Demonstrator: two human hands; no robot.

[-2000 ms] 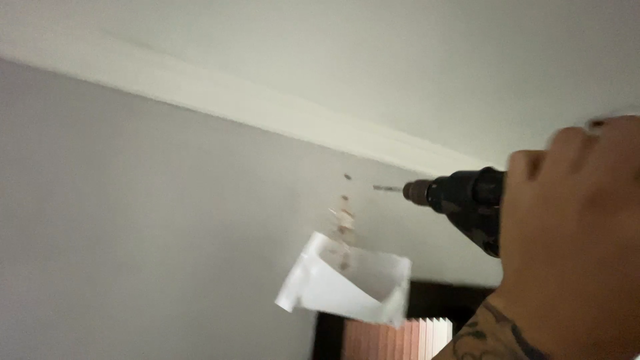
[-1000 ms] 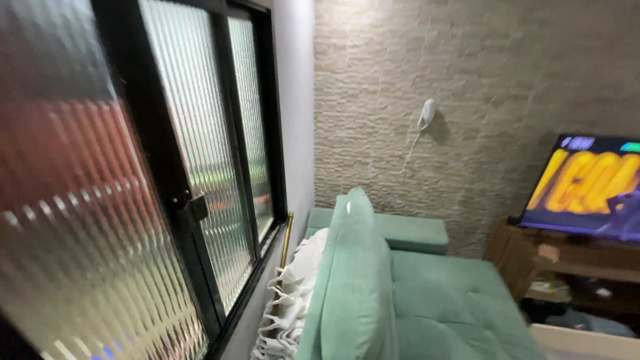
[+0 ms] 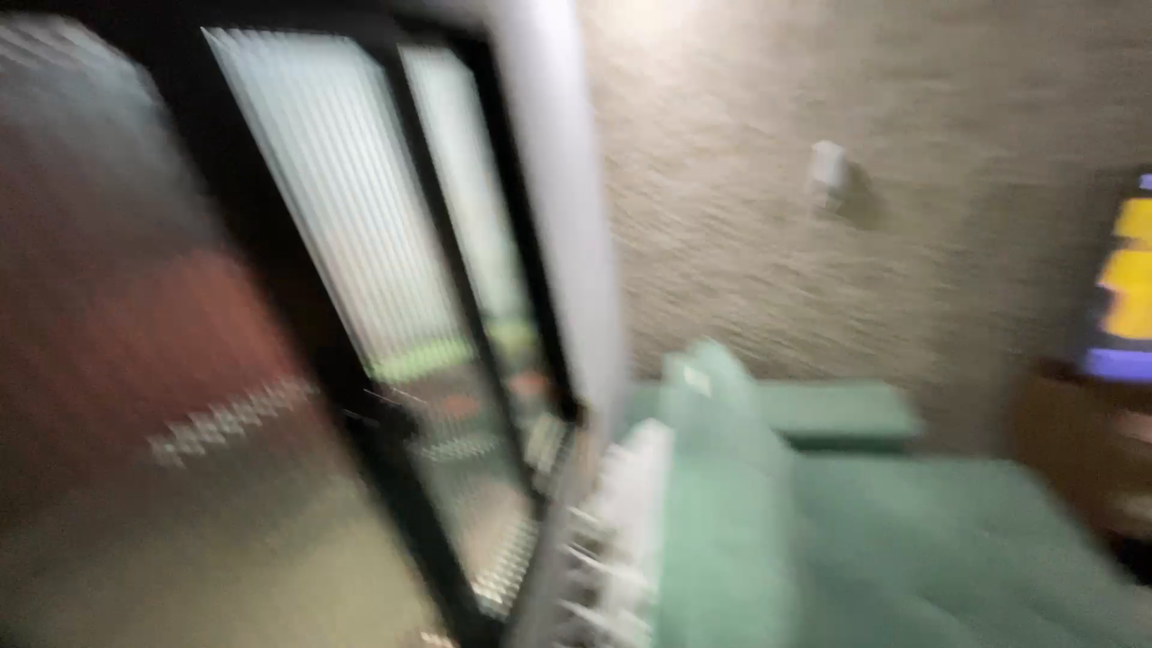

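Neither my left hand nor my right hand shows in the head view, so what they hold or touch is hidden. The view is strongly blurred. A window with a black frame and ribbed glass (image 3: 333, 207) fills the left side, with a dark latch (image 3: 387, 418) on its frame. Right of it stands a green sofa (image 3: 909, 531), its tall green back cushion (image 3: 720, 504) upright near the window wall. A white fringed throw (image 3: 630, 513) hangs behind that cushion.
A textured beige wall (image 3: 738, 243) stands behind the sofa, with a small white device (image 3: 827, 166) mounted on it. At the right edge a lit television (image 3: 1129, 279) stands on a brown wooden cabinet (image 3: 1062, 450).
The view has swung from the upper wall to the window and sofa. My right hand and the power drill, seen two seconds ago, are out of view.
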